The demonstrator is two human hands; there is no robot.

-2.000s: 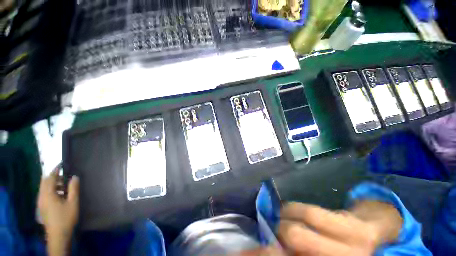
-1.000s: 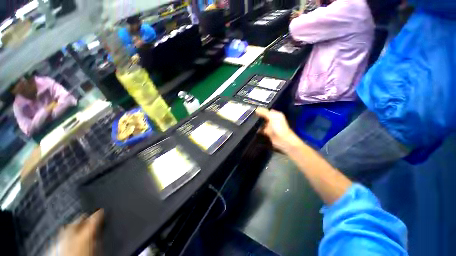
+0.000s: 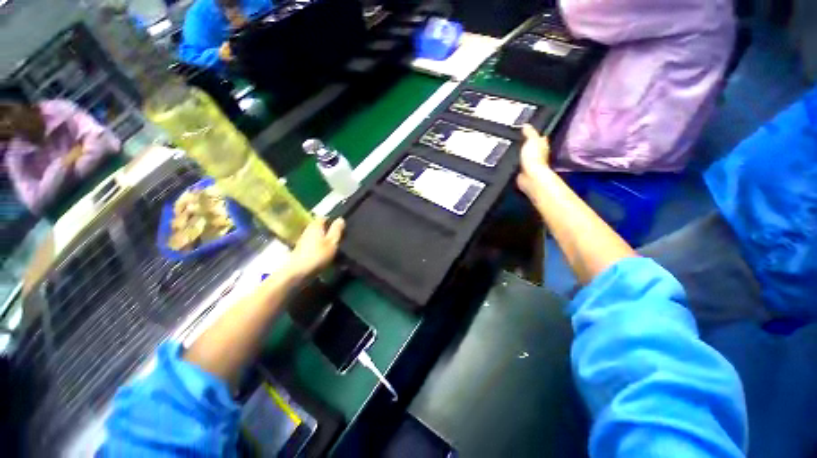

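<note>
A black foam tray (image 3: 394,249) lies slanting across the green-matted bench right of centre. Three open phones sit in its far slots; the nearest phone (image 3: 445,190) has a dark camera end and a pale middle. The near slots hold no phone. My left hand (image 3: 313,248) grips the tray's near left corner, thumb on top. My right hand (image 3: 533,159) holds the tray's right edge beside the middle phone (image 3: 475,145). The fingers under the edge are hidden.
A phone (image 3: 342,336) with a white cable lies nearer me. Another tray part (image 3: 327,420) shows at the bottom. A yellow wrapped post (image 3: 235,170), white bottle (image 3: 337,172) and blue scrap basket (image 3: 240,234) stand left. A person in pink (image 3: 632,98) sits right.
The view has shifted, and the tray with three phones now lies past the bottle, farther along the bench. My left hand has moved right and forward with it; the charging phone has come into view.
</note>
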